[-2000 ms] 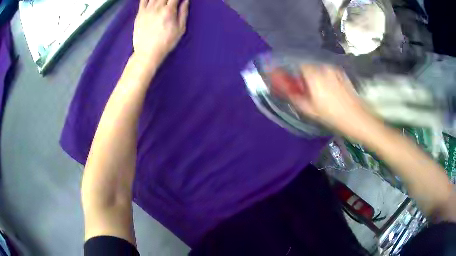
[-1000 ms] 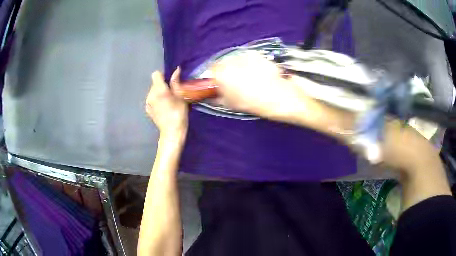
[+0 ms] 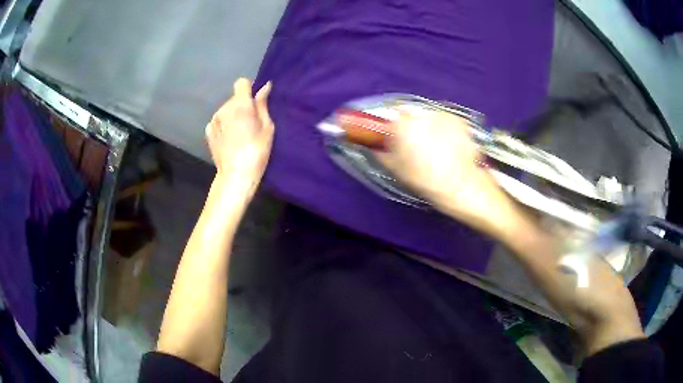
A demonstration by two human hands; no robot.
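A purple garment panel (image 3: 419, 52) lies on the grey cloth-covered table, its near edge along the table's front edge. My right hand (image 3: 430, 153) is closed around the red-brown handle of a steam iron (image 3: 367, 168), blurred, resting on the panel with its tip toward the left. A pale wrapped hose (image 3: 539, 179) runs from the iron to the right. My left hand (image 3: 243, 135) is at the panel's left edge, thumb and fingers bent; it seems to pinch the edge, though the fingertips are partly hidden.
The grey table (image 3: 165, 60) has a curved right end with a dark cable. At the left, a metal-framed stand (image 3: 105, 187) holds layered purple and navy pieces (image 3: 37, 217). A dark bundle (image 3: 655, 15) sits at the top right corner.
The view has turned, so the table now slants. The iron's tip has moved right, away from my left hand. My left hand remains at the panel's left edge.
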